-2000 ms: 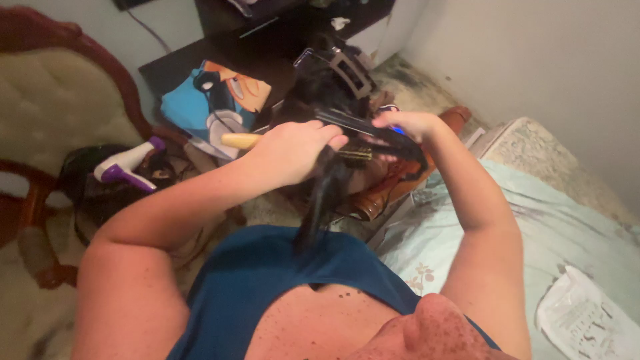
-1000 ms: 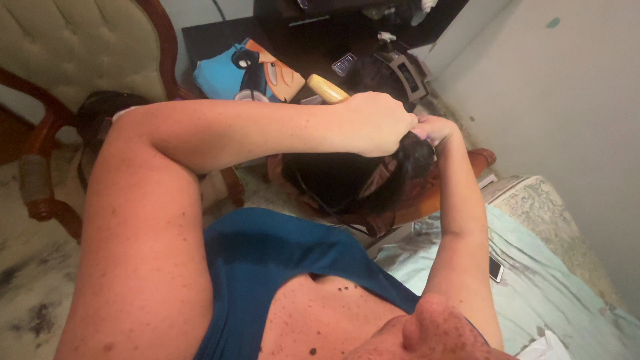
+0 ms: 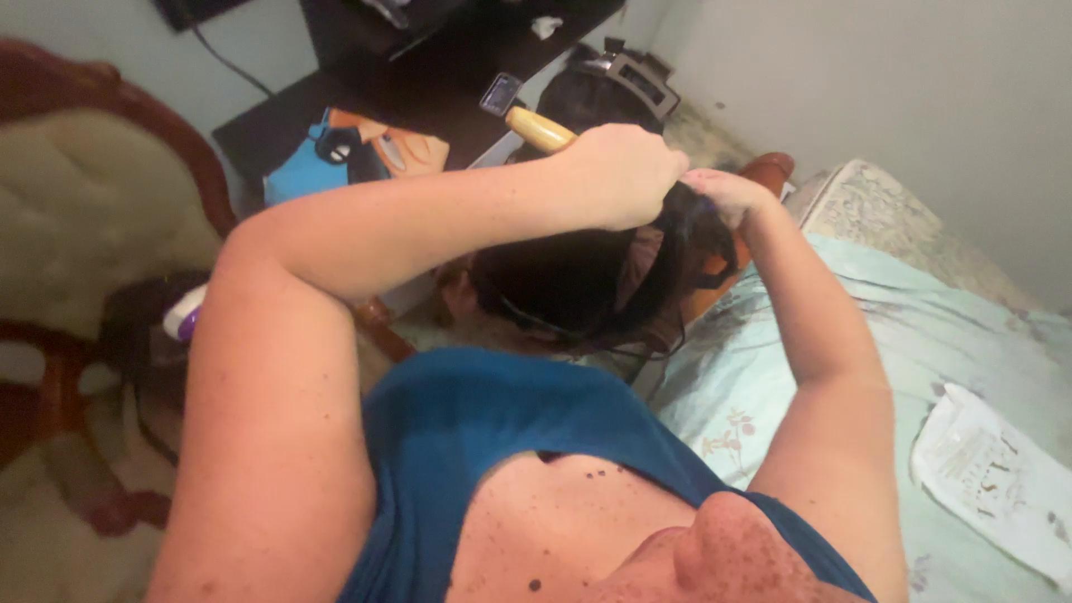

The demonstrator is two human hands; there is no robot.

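Note:
A person with dark hair [image 3: 553, 276] sits in front of me, top of the head toward me. My right hand [image 3: 624, 176] is closed around a brush with a yellow wooden handle [image 3: 540, 130]; its working end is hidden behind the hand. Close beside it, my left hand [image 3: 724, 193] grips a dark lock of hair [image 3: 699, 222], its fingers partly hidden. Farther off, a large rectangular claw clip [image 3: 641, 79] holds another section of the dark hair.
A carved wooden armchair [image 3: 100, 79] stands at left, with a white and purple hair dryer [image 3: 184, 314] near it. A dark desk [image 3: 368, 92] bears a blue and orange bag [image 3: 310, 172]. At right, a bed with a pale green sheet [image 3: 804, 285] holds a white pouch [image 3: 988, 486].
Two seconds ago my hands were apart, with a dark strand stretched between them; now they are close together at the lock. My right forearm has swung across the head.

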